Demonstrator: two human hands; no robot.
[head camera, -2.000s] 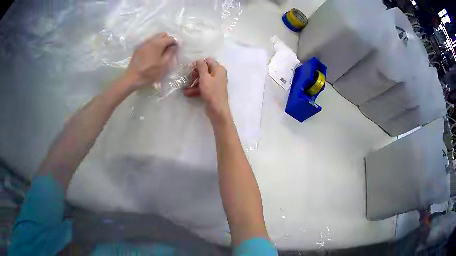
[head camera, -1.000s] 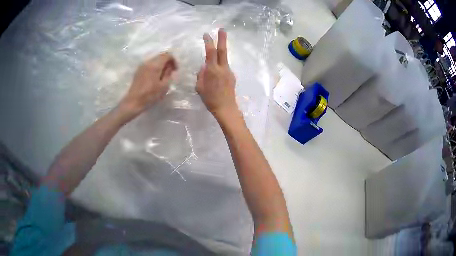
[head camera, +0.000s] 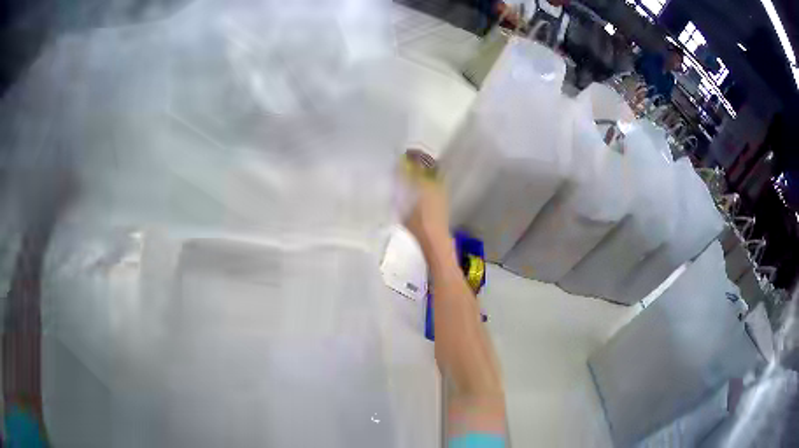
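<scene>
A large sheet of clear polybag film (head camera: 263, 79), shiny and strongly blurred, fills the upper left. Below it a boxy pale wrapped item (head camera: 272, 350) lies in front of me. My left hand (head camera: 53, 197) is a dark blur at the left side, seen through or against the film; its fingers are unclear. My right hand (head camera: 424, 208) is raised at the film's right edge, blurred, beside the yellow tape roll (head camera: 422, 161). Whether it grips the film cannot be told. My right forearm partly covers the blue tape dispenser (head camera: 471, 249).
White barcode stickers (head camera: 403, 267) lie left of the dispenser. Upright pale wrapped bags (head camera: 543, 184) stand in a row at right, with another pale block (head camera: 670, 350) nearer me. Bag handles and people (head camera: 547, 17) show behind.
The view has swung up and right. My hands have moved far apart, left hand to the left edge, right hand toward the loose tape roll. The film now looks raised and blurred.
</scene>
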